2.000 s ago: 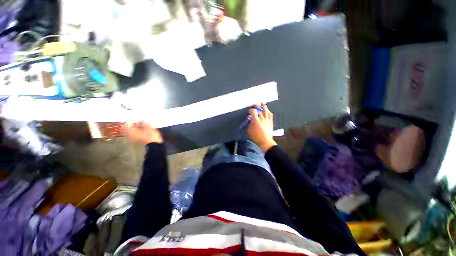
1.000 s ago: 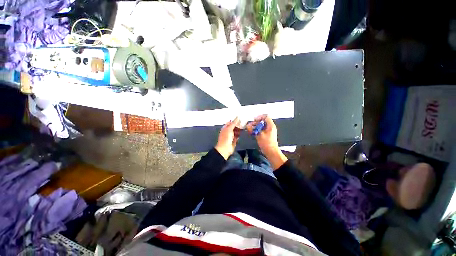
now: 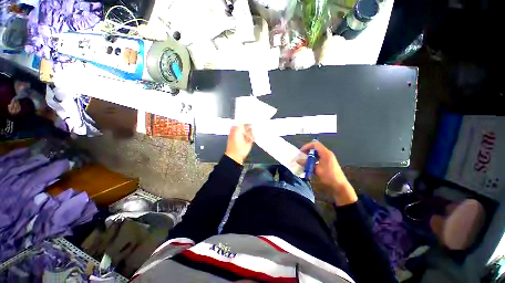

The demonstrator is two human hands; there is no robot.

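A white strip lies flat across the dark grey board. A second white strip runs slantwise above it between my hands, with a folded, wider part near my left hand. My left hand pinches this second strip near the board's front edge. My right hand holds a blue marker pen and is at the strip's lower right end; whether its fingers also grip the strip is hard to tell. Another pale strip hangs from the heap onto the board's far part.
A blue-and-white machine with a round grey-green end stands left of the board. Pale strips, plastic bags and green leaves lie at the far edge. Purple cut pieces are heaped at left. A pinkish round seat and a white box are at right.
A second white strip is now held slantwise between my hands. My right hand has moved right and down with the pen, my left hand slightly left. The view has shifted.
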